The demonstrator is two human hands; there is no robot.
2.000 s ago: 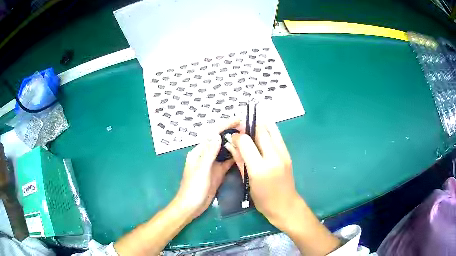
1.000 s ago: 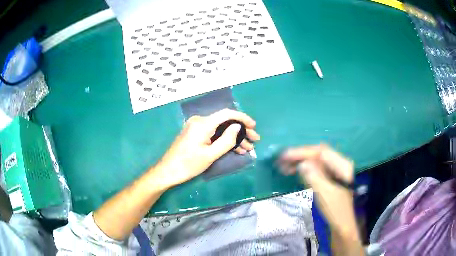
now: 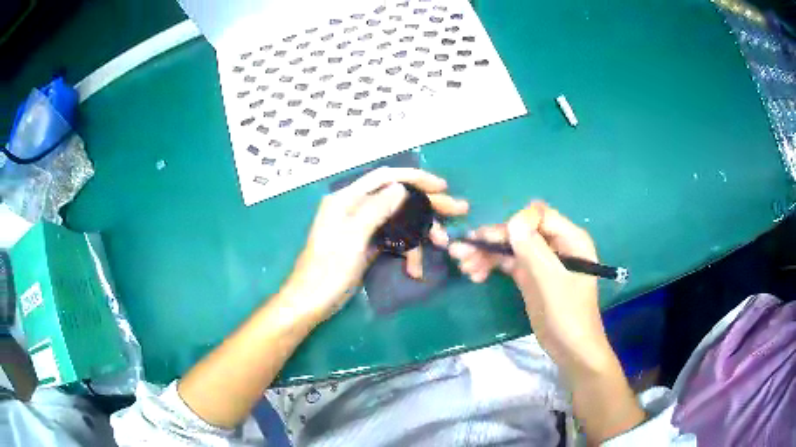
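Observation:
My left hand (image 3: 336, 236) holds a round black housing (image 3: 407, 223) above the dark mat (image 3: 397, 288). My right hand (image 3: 545, 253) holds dark closed tweezers (image 3: 580, 265) like a pen, their pale rear end to the right. The tweezers' front end is by the housing's right side and my left fingertips; blur hides whether it touches. The white backing sheet (image 3: 384, 142) with rows of small dark pieces lies behind my hands. A short white stick (image 3: 566, 111) lies loose on the green bench, right of the sheet.
A green carton (image 3: 74, 306) stands at left, with a blue item in a clear plastic bag (image 3: 44, 127) behind it. Clear blister trays (image 3: 761, 79) lie at far right. A person's pink sleeve (image 3: 742, 375) shows at lower right. The bench's near edge (image 3: 471, 349) curves before my lap.
The view has shifted, so the sheet sits higher than at first. The white stick now lies on the bench. My right hand swung right, then came back toward the housing with the tweezers.

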